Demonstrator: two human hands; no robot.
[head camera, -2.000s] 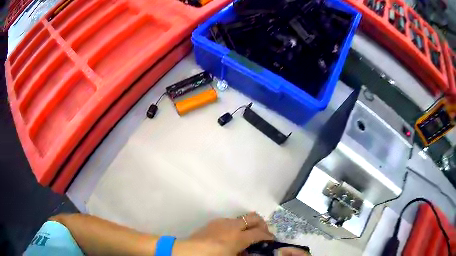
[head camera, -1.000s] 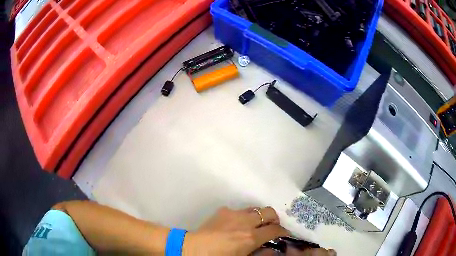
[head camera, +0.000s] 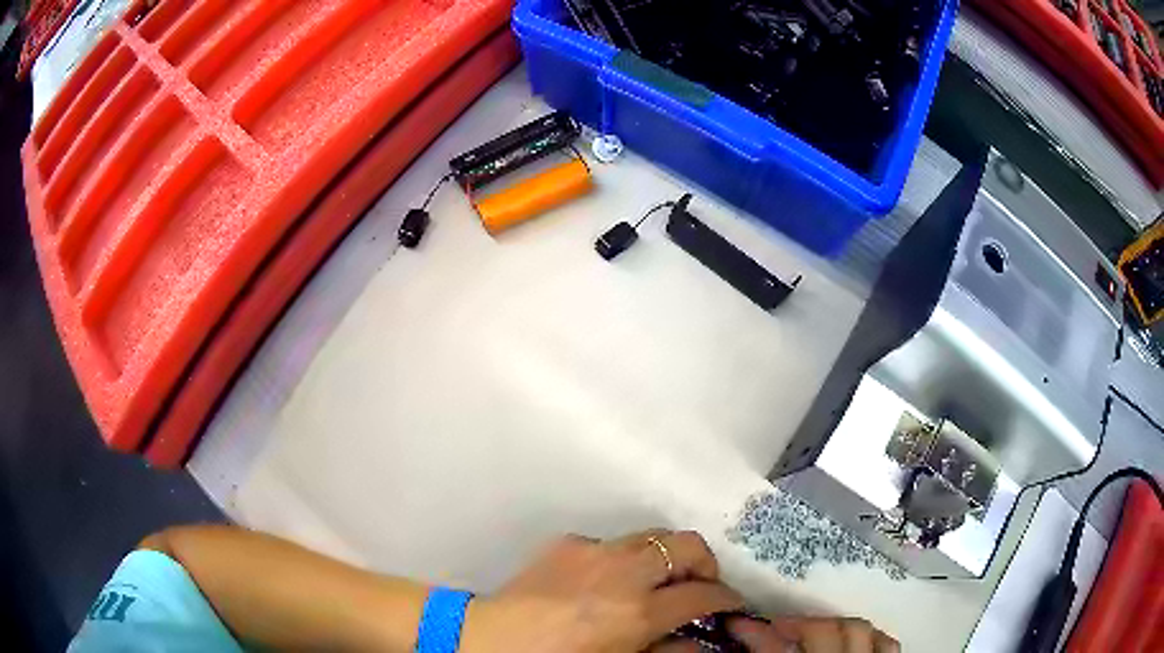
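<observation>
My left hand (head camera: 613, 593), with a ring and a blue wristband, is at the bottom edge, its fingers closed around a small black part (head camera: 721, 628). My right hand (head camera: 830, 634) is cut off by the bottom edge; only its fingers show, against the same part. Most of the part is hidden. On the white sheet (head camera: 472, 396) lie a black shell with a circuit strip (head camera: 517, 149), an orange cylinder (head camera: 536, 195) beside it, a small wired block (head camera: 412, 227), a clear disc (head camera: 606, 148), and another black shell (head camera: 730, 255) with its wired block (head camera: 615, 240).
A blue bin (head camera: 753, 166) full of black shells stands at the back. Stacked red trays (head camera: 192, 242) are on the left. The silver screw feeder (head camera: 1008, 344) is on the right, with screws (head camera: 804, 533) heaped before it. A corded black tool (head camera: 1049, 612) lies right of it.
The whole view has shifted, moving the bench items in the picture. Both hands stay together at the bottom edge on the black part; more of my right fingers shows now.
</observation>
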